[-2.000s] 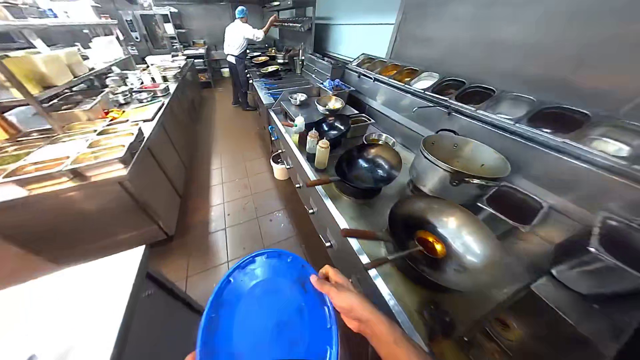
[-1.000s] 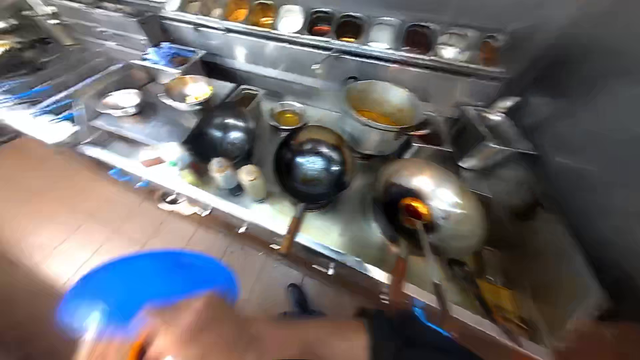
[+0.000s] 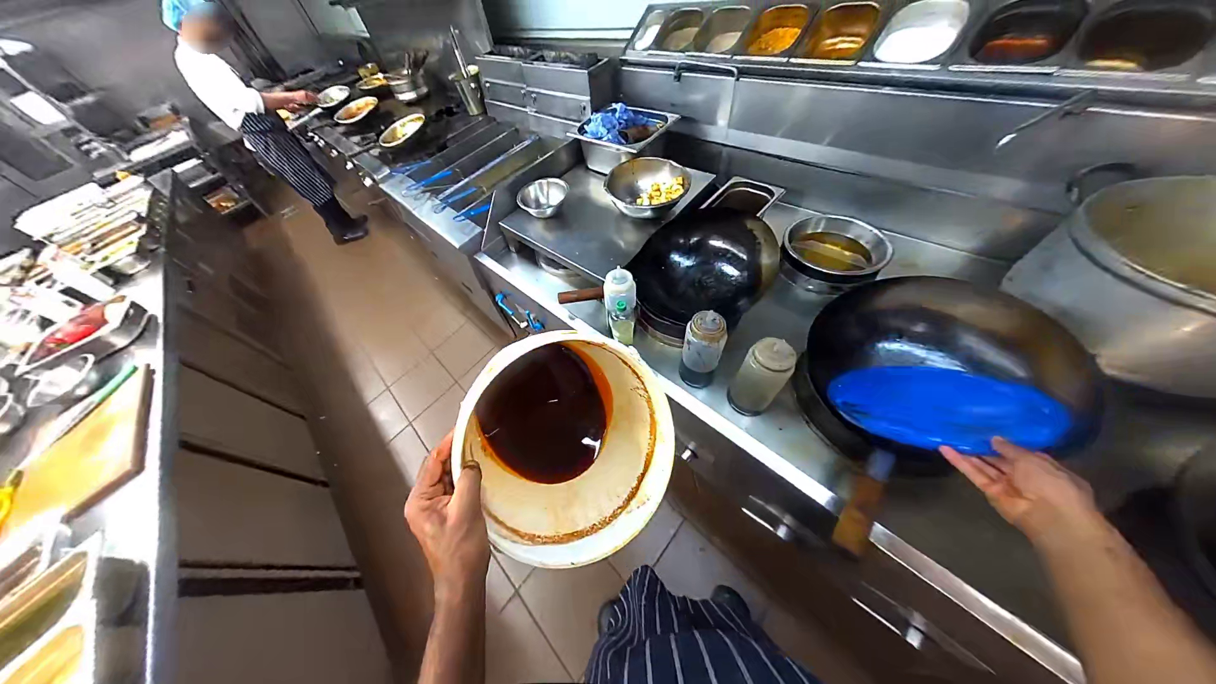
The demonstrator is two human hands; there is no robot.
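My left hand grips the rim of a white plastic bucket, tilted so that dark reddish-brown liquid shows inside. In my right hand is a round blue plastic lid, held by its edge over a dark wok with a wooden handle. A second black wok lies farther along the stove. Between the bucket and the woks stand squeeze bottles. Beside the second wok is a metal bowl of yellowish liquid.
A large metal pot stands at the right, below a rail of seasoning containers. A bowl of yellow cubes sits on the steel counter. Another person works with pans at the far stove. A cutting board lies on the left counter.
The bucket is now plainly visible in my left hand, its liquid exposed. The blue lid, at the lower left one second ago, is now at the right over the wok. The view has swung.
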